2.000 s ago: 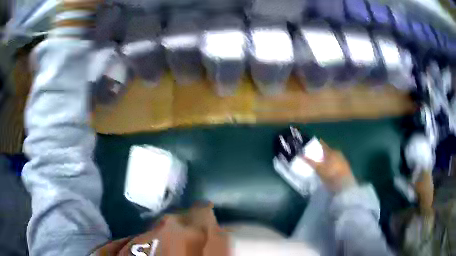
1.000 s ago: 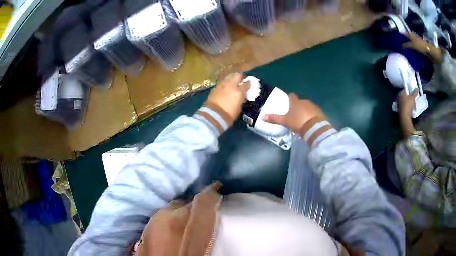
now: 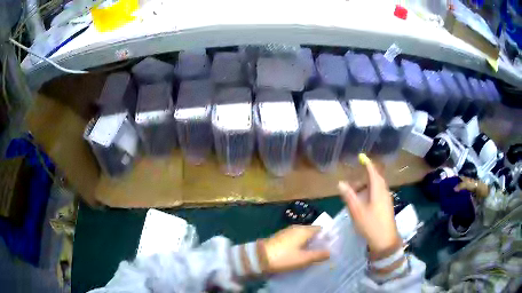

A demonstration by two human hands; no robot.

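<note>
My left hand (image 3: 292, 249) is closed on the edge of a clear air-column bag (image 3: 340, 243), low in the middle. My right hand (image 3: 375, 214) is beside it over the bag, thumb and fingers apart, with a yellow finger cot (image 3: 363, 159) on one fingertip. A black camera head (image 3: 299, 212) with light dots lies on the green mat just beyond my left hand. A second camera (image 3: 407, 221), white with a black part, is partly hidden behind my right hand. A white flat-topped unit (image 3: 162, 233) stands at the left, partly behind my left sleeve.
Rows of bagged cameras (image 3: 232, 134) stand on brown cardboard (image 3: 206, 186) below a white shelf (image 3: 240, 28). At the right, another person's hand (image 3: 472, 186) is at a dark blue cloth (image 3: 455, 194), with several unbagged cameras behind it.
Both hands have left the camera they held together. My left hand now grips the bag, and my right hand is open above it. The view has tilted up, showing the shelf.
</note>
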